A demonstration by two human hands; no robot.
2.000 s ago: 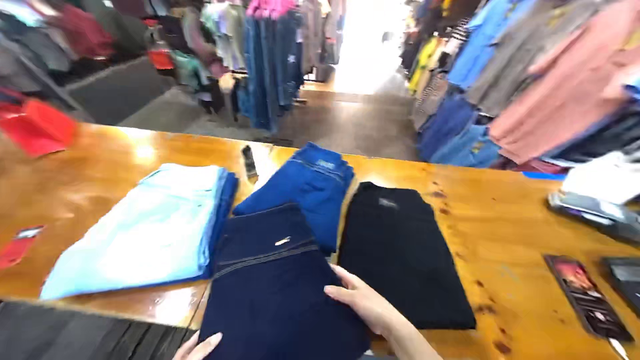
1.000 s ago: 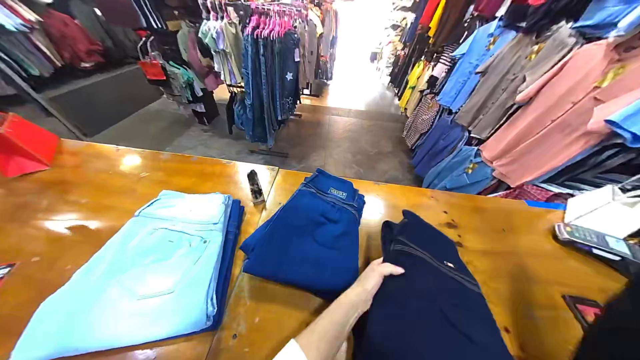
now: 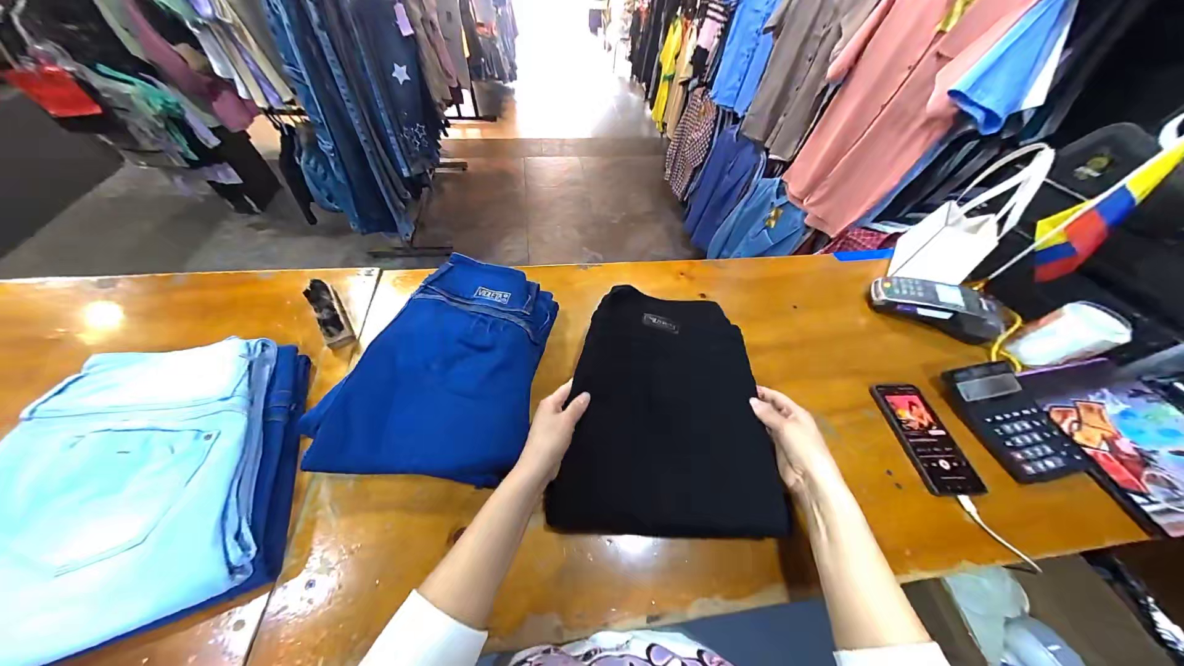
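Note:
Folded black trousers [image 3: 666, 425], a small label at the waistband, lie flat on the wooden counter [image 3: 444, 555]. My left hand [image 3: 553, 430] grips their left edge, and my right hand [image 3: 786, 430] has hold of the right edge, thumbs on top. To the left, apart from them, are folded blue jeans [image 3: 435, 379] with a label at the waist. At the far left a pile of folded light blue jeans [image 3: 120, 472] rests on darker blue jeans [image 3: 282, 462]. The dark navy jeans seen earlier cannot be told apart in this view.
Right of the trousers lie a phone [image 3: 928, 439] with a white cable, a black calculator [image 3: 1016, 425], a card terminal [image 3: 939, 307], a white cup [image 3: 1068, 335] and a white paper bag [image 3: 953, 236]. A small dark object [image 3: 328, 313] sits near the far edge. Clothes racks stand beyond the counter.
The navy jeans that my hand held are no longer seen as a separate item. Both hands are now at the sides of the black trousers. The view has shifted.

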